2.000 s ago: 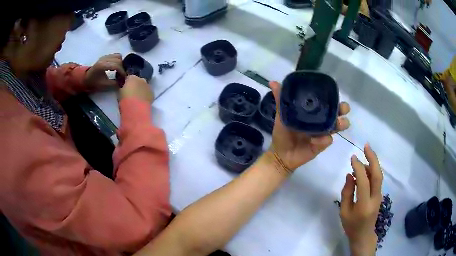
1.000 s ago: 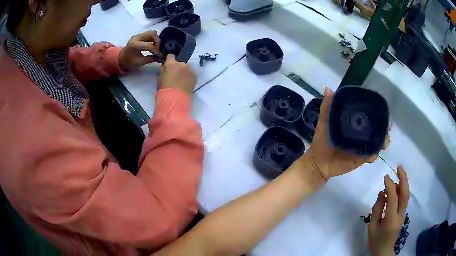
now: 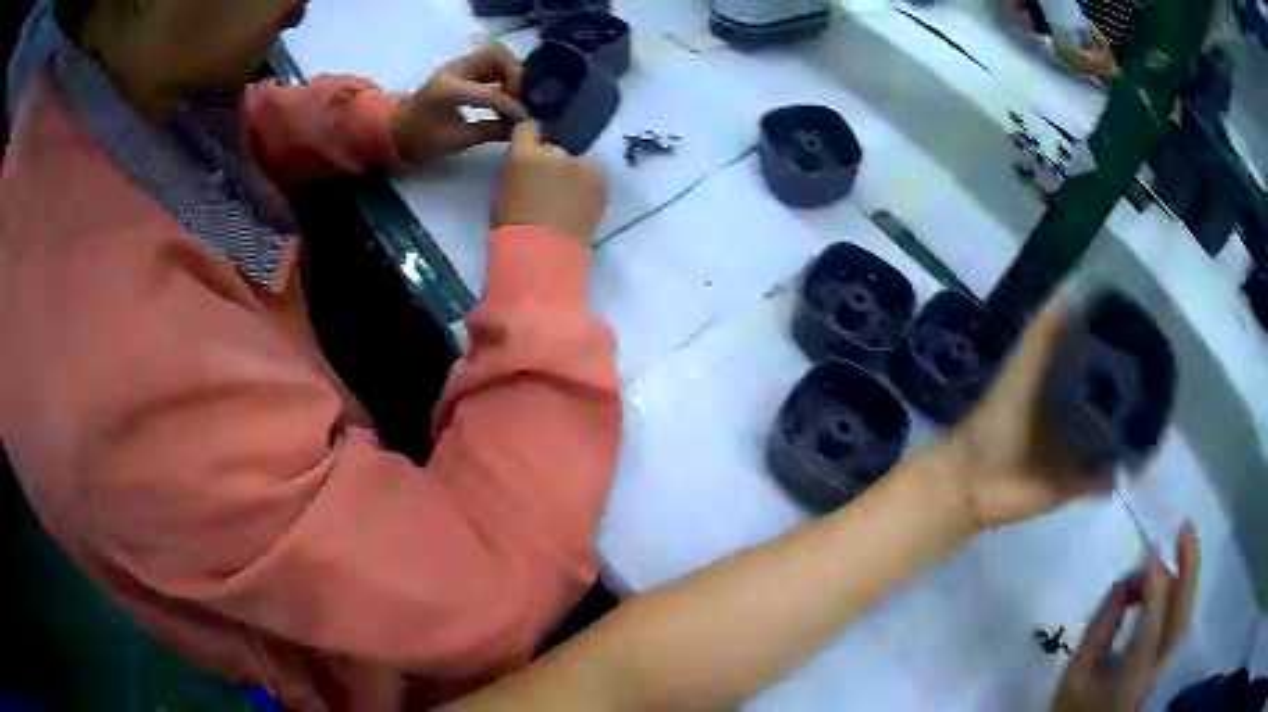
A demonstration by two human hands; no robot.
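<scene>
My left hand (image 3: 1022, 431) holds a dark plastic housing (image 3: 1112, 383) up at the right, its open side towards me; both are blurred. My right hand (image 3: 1138, 626) is low at the right edge, partly cut off, fingers raised and apart, with no part visible in it. Small black inserts (image 3: 1053, 640) lie on the white bench covering just left of it. Three housings stand open side up left of my left hand: one at the back (image 3: 854, 303), one in front (image 3: 839, 434) and one beside the hand (image 3: 948, 356).
A person in a salmon sleeve (image 3: 487, 480) sits at the left, hands on a housing (image 3: 567, 98). Another housing (image 3: 809, 155) stands farther back. A green post (image 3: 1112, 153) rises behind my left hand. More inserts (image 3: 649, 148) lie near the neighbour. Dark housings show at the lower right edge.
The view has shifted, so the bench things sit farther left. My left hand has turned the held housing to an angle. The neighbour's housing is tilted more.
</scene>
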